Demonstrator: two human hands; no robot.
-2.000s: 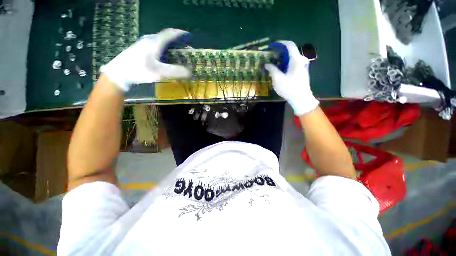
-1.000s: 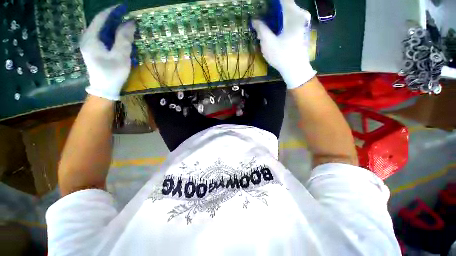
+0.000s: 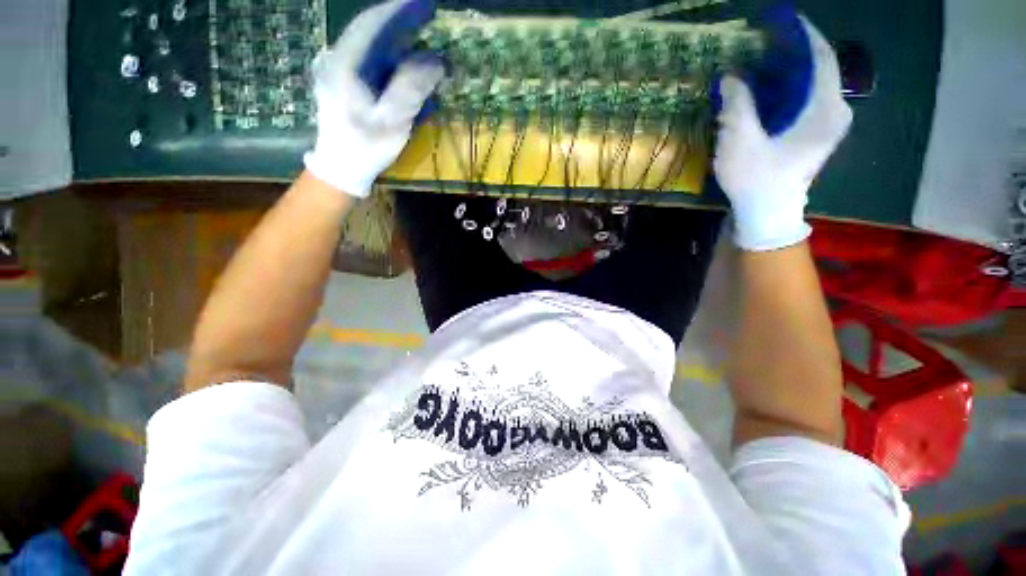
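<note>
A green PCB panel (image 3: 585, 62) with rows of boards spans between my two gloved hands, above the yellow strip (image 3: 540, 160) at the bench edge. My left hand (image 3: 377, 96) grips its left end and my right hand (image 3: 776, 129) grips its right end. Thin dark lead wires (image 3: 518, 146) hang from the panel over the strip. Their round silvery end components (image 3: 487, 232) dangle past the bench edge in front of my lap. The fingers behind the panel are partly hidden.
Another green panel (image 3: 267, 62) lies on the dark green mat (image 3: 225, 154) at left, beside scattered round components (image 3: 131, 65). A small black square object (image 3: 857, 70) lies right of my right hand. A red stool (image 3: 917, 405) stands below right.
The camera view has shifted, so bench and hands appear further right than a second ago. Both hands still hold the panel; it was lower in the picture two seconds ago.
</note>
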